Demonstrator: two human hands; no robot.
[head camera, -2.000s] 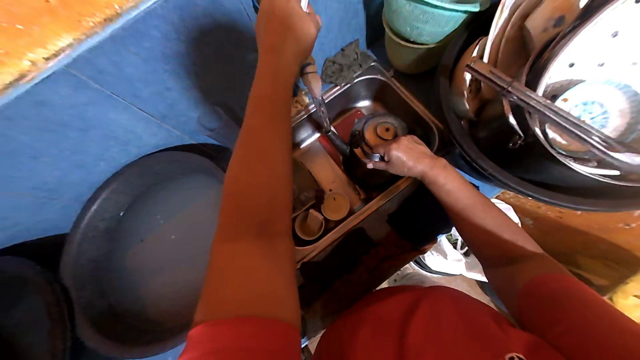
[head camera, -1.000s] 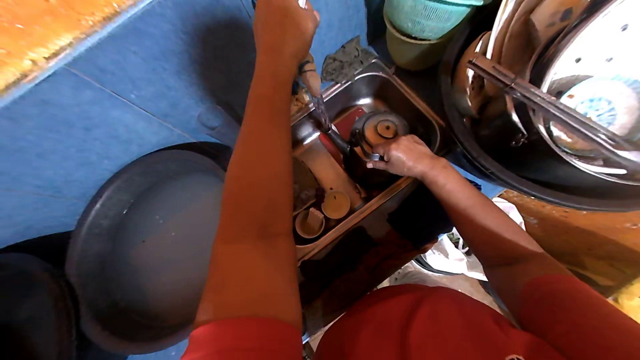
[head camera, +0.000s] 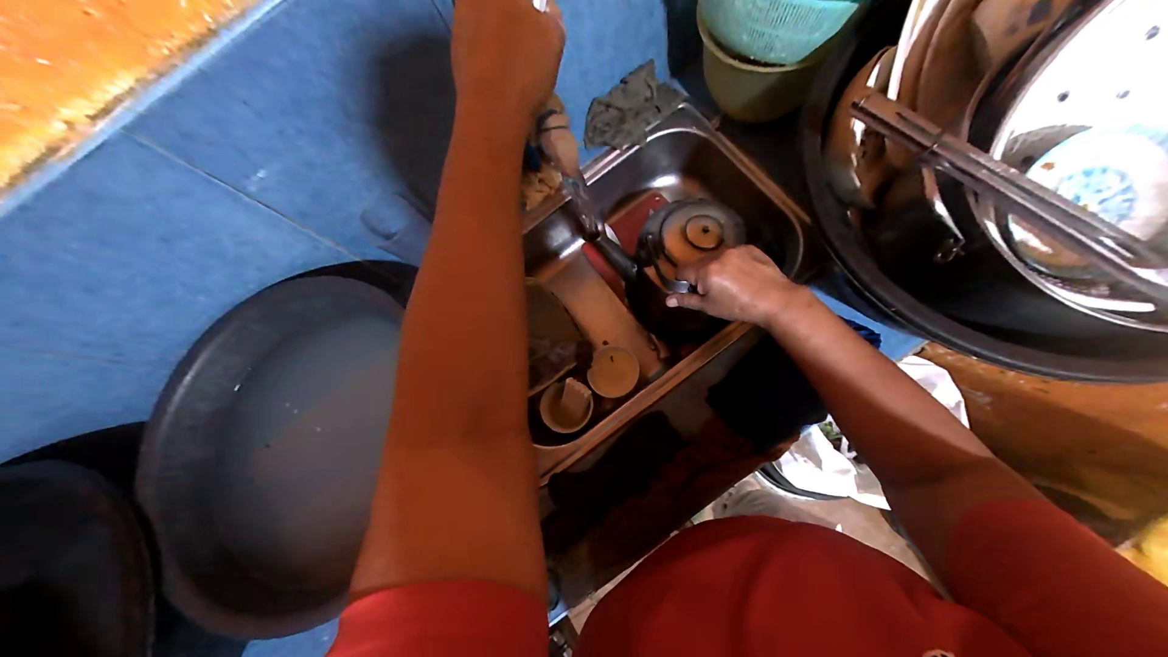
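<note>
My right hand (head camera: 735, 285) grips a rounded metal kettle (head camera: 690, 239) by its side, over the right part of a stainless steel sink (head camera: 698, 137). Water (head camera: 584, 208) runs from a wrapped tap (head camera: 557, 146) onto the kettle's dark spout. My left hand (head camera: 511, 50) is raised above the tap against the blue wall, fingers curled around something pale that is mostly cut off by the frame's top edge. Two small cups (head camera: 613, 371) stand at the near left of the sink. Under the kettle lies something red.
A large dark basin (head camera: 274, 456) of cloudy water stands left of the sink. On the right, a black tub (head camera: 912, 315) holds plates, a perforated metal tray and other dishes. A grey rag (head camera: 630, 108) lies on the sink's back corner, near a teal plastic basket (head camera: 776, 27).
</note>
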